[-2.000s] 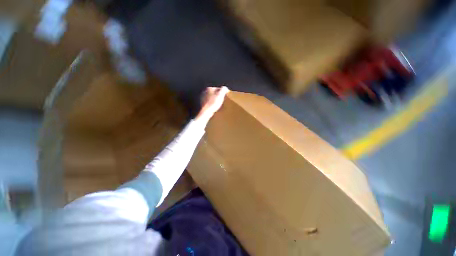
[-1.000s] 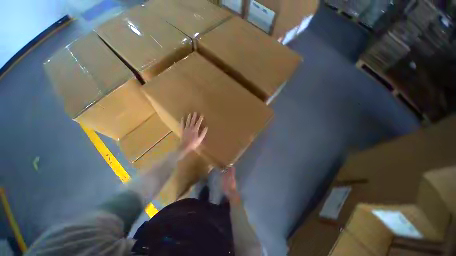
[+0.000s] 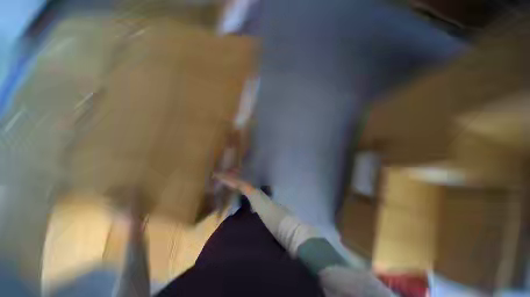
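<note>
The frame is strongly blurred. A brown carton lies on top of the stack at left centre, close in front of me. My left hand is a faint blur at the carton's near edge; its fingers cannot be made out. My right hand is at the carton's lower right side, fingers stretched out to the left. Whether it touches the carton is too blurred to tell.
Other cartons of the stack show at the left and below. Grey floor runs down the middle. At the right stands another group of cartons with white labels, and something red shows at the bottom edge.
The view has swung, so the stack sits further left and nearer. My left hand has left the middle of the carton's top for its near edge. My right hand is now beside the carton's right side.
</note>
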